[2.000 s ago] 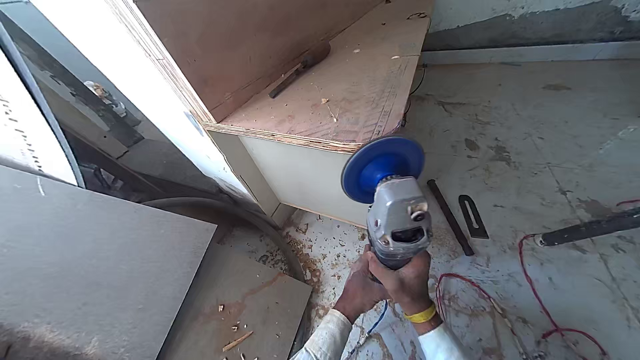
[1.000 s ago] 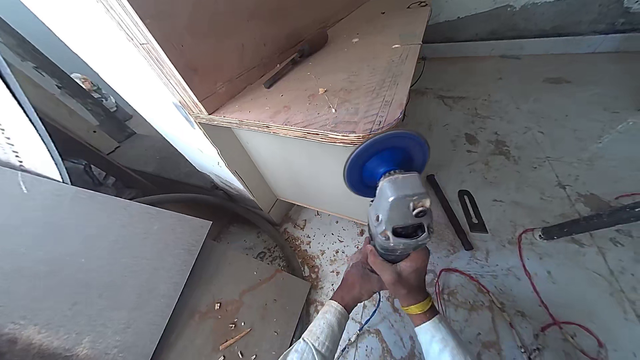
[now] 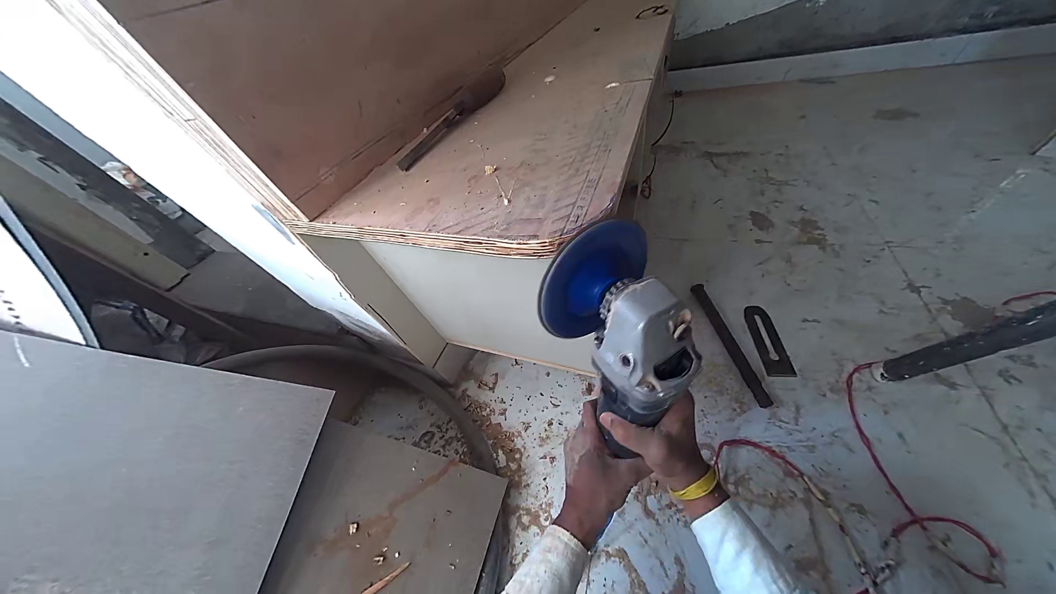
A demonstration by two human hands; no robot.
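Note:
Both hands hold an angle grinder (image 3: 645,342) with a grey gear head and a blue backing disc (image 3: 592,279). My left hand (image 3: 596,470) grips its dark body from the left and below. My right hand (image 3: 667,441), with a yellow band at the wrist, wraps the body from the right. The disc, tilted, is at the rounded front corner of a plywood shelf (image 3: 528,177); whether it touches the edge cannot be told. Under the shelf is a pale panel (image 3: 470,285). A hammer-like wooden-handled tool (image 3: 454,120) lies on the shelf.
On the floor right of the grinder lie a dark metal bar (image 3: 732,346) and a slotted metal plate (image 3: 767,342). A red cable (image 3: 866,437) loops near a dark pole (image 3: 973,340). Grey boards (image 3: 148,462) and a curved hose (image 3: 412,375) are at left, with wood shavings nearby.
The disc has turned from facing more toward the view to a steeper sideways tilt at the shelf corner. Both hands keep their hold on the grinder.

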